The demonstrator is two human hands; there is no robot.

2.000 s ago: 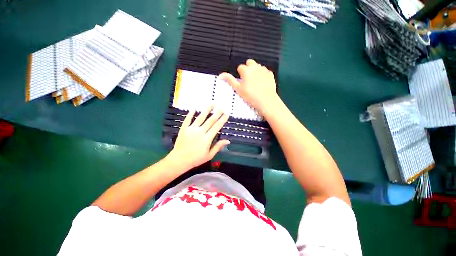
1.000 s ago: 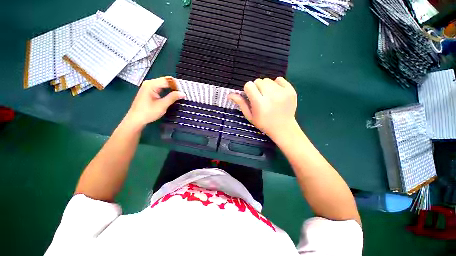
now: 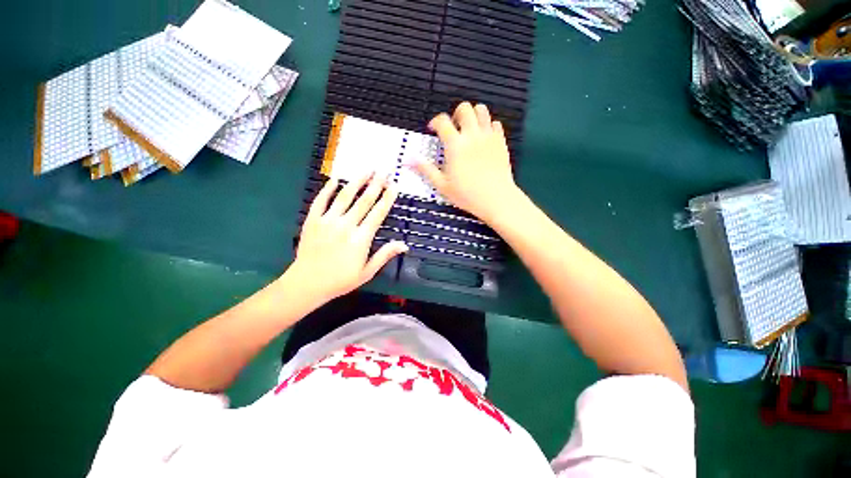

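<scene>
A white PCB panel (image 3: 365, 149) with an orange-brown left end lies flat across the black slotted tray (image 3: 387, 56). My left hand (image 3: 340, 238) lies flat with fingers spread, its fingertips on the panel's near edge. My right hand (image 3: 474, 166) rests on the panel's right part, thumb on its surface, and hides that end. Thin PCB strips (image 3: 448, 236) lie in the tray slots nearer to me, partly covered by my hands.
A fanned panel pile (image 3: 177, 89) lies on the left. Loose strips (image 3: 597, 13) lie beyond the tray. A dark bundle (image 3: 742, 79), stacked panels (image 3: 758, 261) and a blue plastic item (image 3: 726, 364) are at the right. A red stool (image 3: 814, 400) stands on the floor.
A second ago both hands pinched the panel, tilted up, at its ends. Now it lies flat; my left hand has moved right onto its near edge and my right hand rests on top.
</scene>
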